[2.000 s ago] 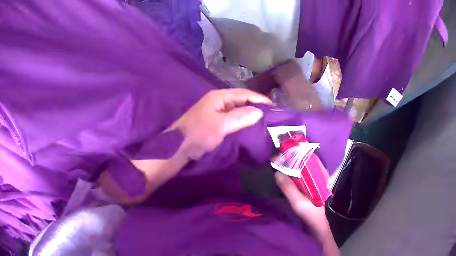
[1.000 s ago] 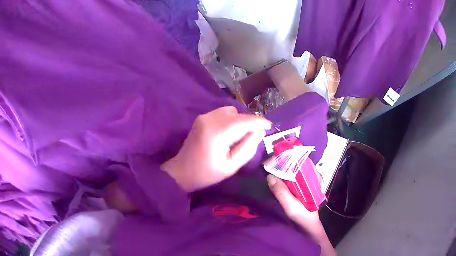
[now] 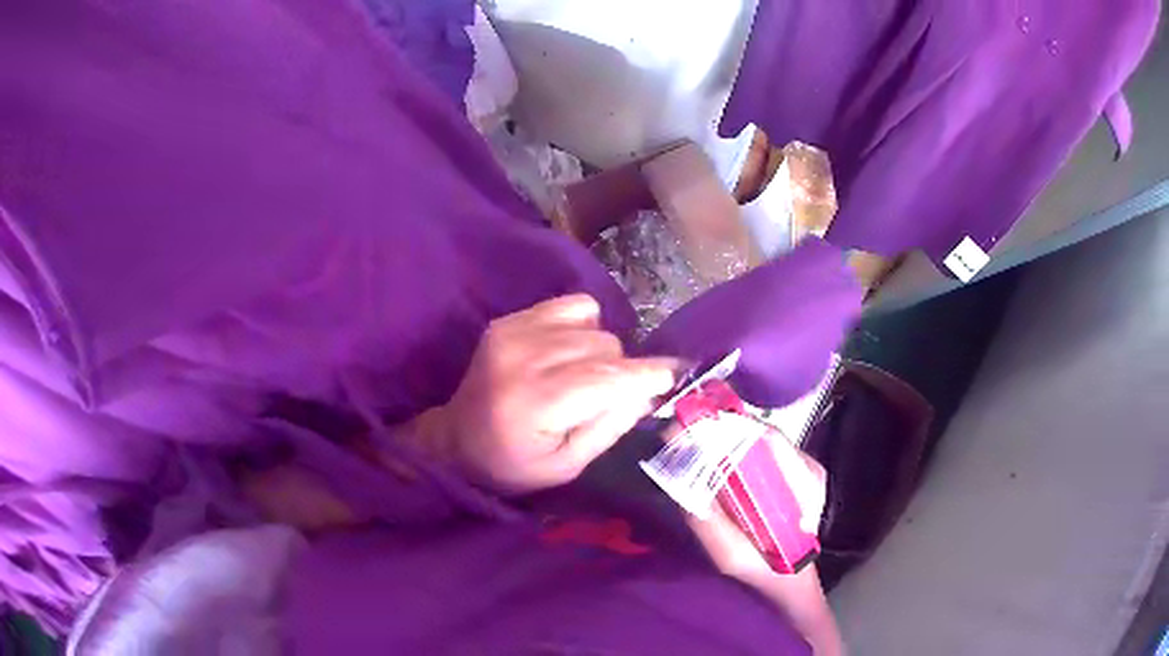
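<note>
My right hand (image 3: 750,538) holds the red-pink tagging gun (image 3: 769,493), with white tag pins (image 3: 701,459) fanning from it. A white hang tag (image 3: 699,385) is at the gun's tip. My left hand (image 3: 545,397) pinches the purple garment (image 3: 295,205) at its narrow end, just left of the tip. A flap of purple cloth (image 3: 782,320) lies beyond the gun tip. The left forearm is partly covered by purple cloth.
An open cardboard box (image 3: 712,212) with clear crinkled plastic (image 3: 647,263) stands beyond the hands. Another purple garment (image 3: 949,115) hangs at upper right with a small white tag (image 3: 967,260). A dark bin (image 3: 872,449) is right of the gun. A grey surface (image 3: 1026,474) fills the lower right.
The gun has moved slightly left and down. My left hand has closed its fingers by the gun tip. The cloth flap has shifted, and the box shows more fully.
</note>
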